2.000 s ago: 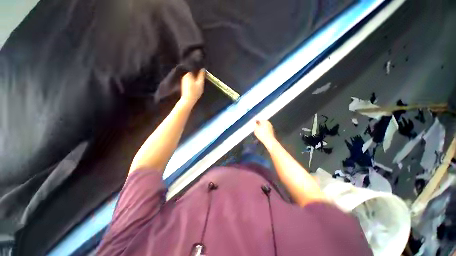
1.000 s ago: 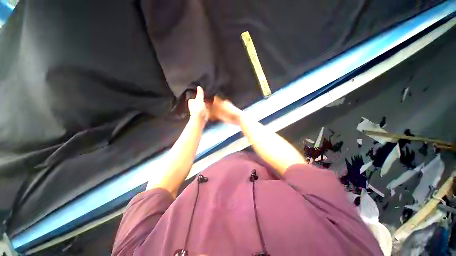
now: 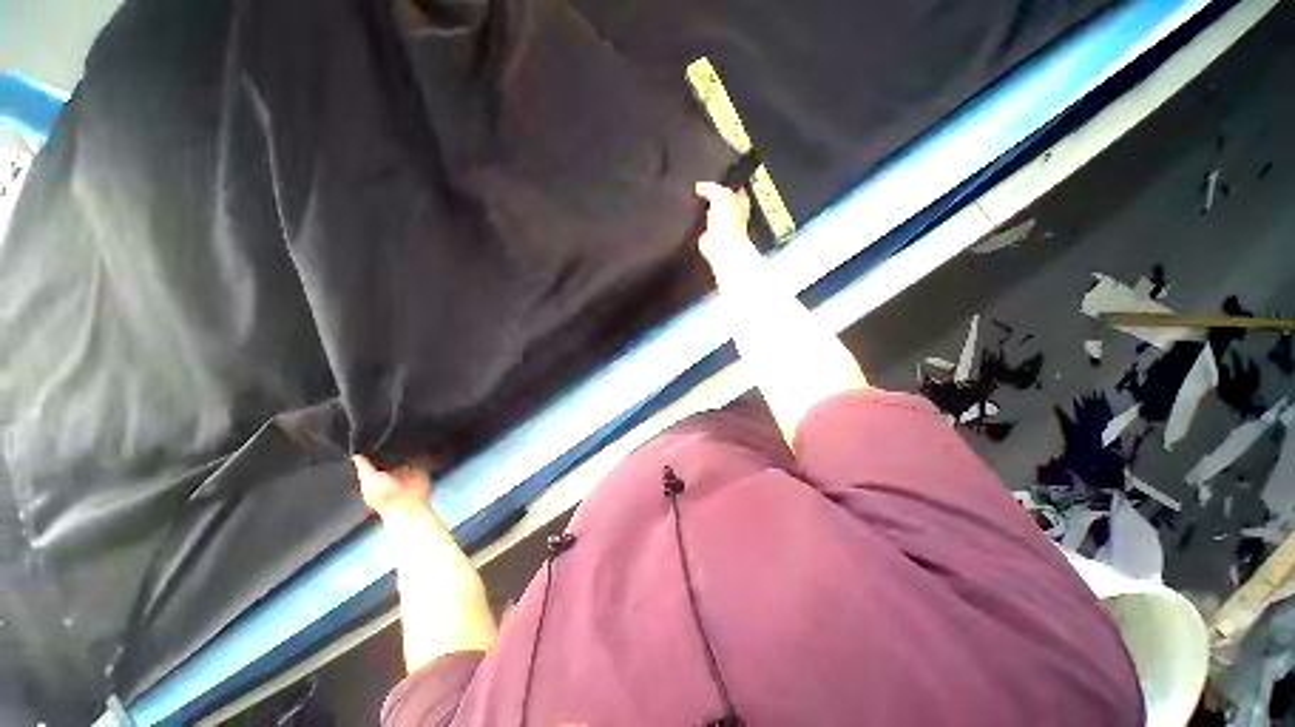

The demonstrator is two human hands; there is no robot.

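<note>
Black fabric [image 3: 526,242] lies over the long table, with loose folds running away from me. My left hand [image 3: 391,487] is shut on the fabric's near edge beside the pale table edge. My right hand [image 3: 724,220] is shut on the same fabric's edge farther right, next to a yellow stick [image 3: 714,102]. The stick lies on the flatter black cloth, with a dark corner of the held fabric crossing its middle. The fingertips of both hands are partly hidden in the cloth.
The pale blue-white table edge [image 3: 639,372] runs diagonally between me and the cloth. Black and white scraps [image 3: 1122,412] litter the grey floor at right. A white tub [image 3: 1167,646] stands at lower right. A thin tan wooden strip [image 3: 1207,323] lies among scraps.
My hands were close together on the fabric and are now wide apart. My left hand has moved left and nearer, my right hand right to the stick. The fabric edge is stretched between them.
</note>
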